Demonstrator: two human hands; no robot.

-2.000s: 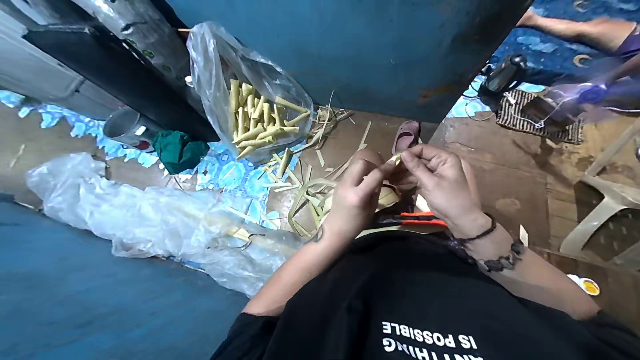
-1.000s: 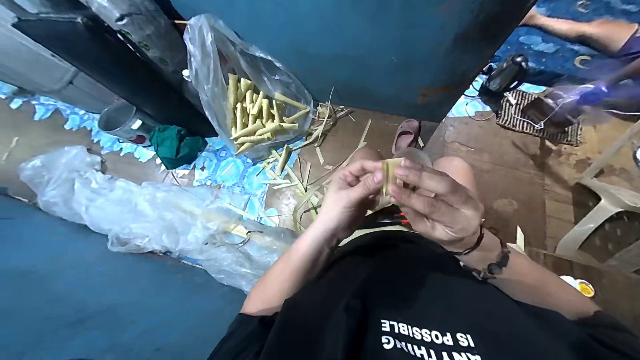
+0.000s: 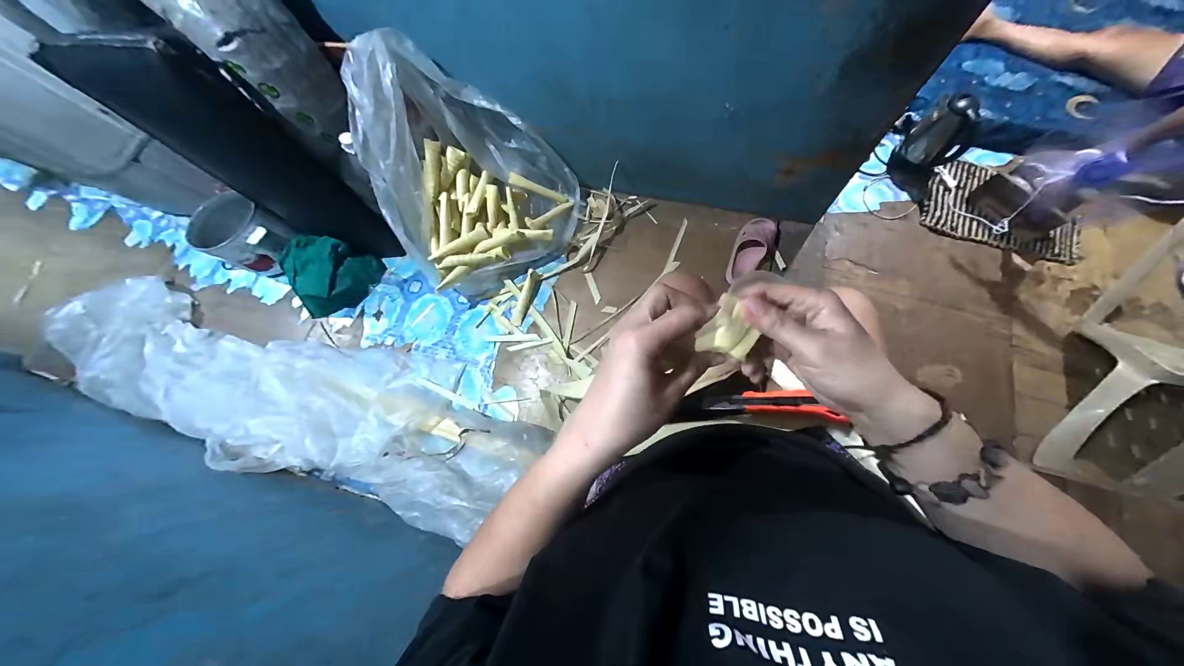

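Between my two hands is a small piece of pale yellow-green leaf strip (image 3: 733, 331), folded or curled and somewhat blurred. My left hand (image 3: 647, 356) pinches its left side, and my right hand (image 3: 819, 342) grips its upper right part with thumb and fingers. Below the hands, a cutting tool with orange handles (image 3: 795, 404) lies across my lap, partly hidden. To the left, a clear plastic bag (image 3: 393, 102) stands with its mouth spread, holding many rolled pale leaf cones (image 3: 476, 208). One more roll (image 3: 525, 296) lies just outside the bag, among cut leaf strips (image 3: 569, 333).
Crumpled plastic sheeting (image 3: 277, 398) stretches along the left. A green cloth (image 3: 328, 276) and a grey bucket (image 3: 224, 227) sit behind it. A pink clog (image 3: 754, 248) is ahead. At right are a plastic chair (image 3: 1115, 370), a striped mat (image 3: 953, 208) and another person's leg (image 3: 1054, 46).
The leaf piece, held upright and flat between my fingers a second ago, now appears folded and tilted. The orange-handled tool, mostly covered then, shows more fully below my hands.
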